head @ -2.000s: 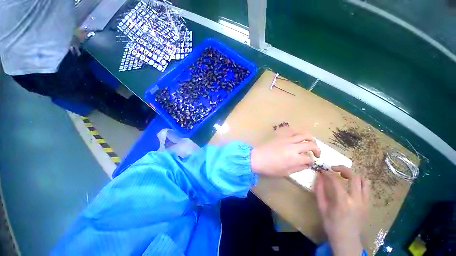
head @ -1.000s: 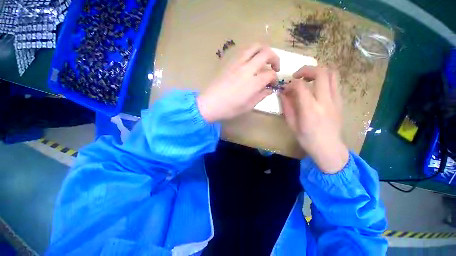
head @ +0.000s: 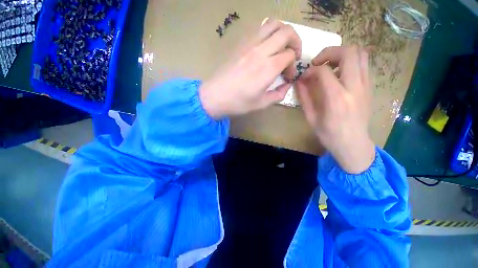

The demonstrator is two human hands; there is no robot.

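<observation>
The off-white block [head: 321,43] lies on the brown cardboard sheet, partly covered by my hands. Small black components [head: 300,69] show between my fingertips over the block. My left hand [head: 251,73] comes from the left, its fingers bent around the left end of these components. My right hand [head: 338,94] comes from the right, its thumb and fingers closed at their right side. Both hands are bare, with blue sleeves. The fingers hide part of the components, and whether they touch the block cannot be told.
A short row of dark components [head: 227,24] lies on the cardboard [head: 183,57]. A blue bin [head: 114,68] of dark parts stands left. Dark leads [head: 326,7] and brown scraps lie beyond the block, a wire coil [head: 406,21] at far right. A yellow sponge [head: 437,119] is at right.
The view has turned and tilted down, so the bench shows from a different angle. My hands stay together over the block, with the components between the fingertips.
</observation>
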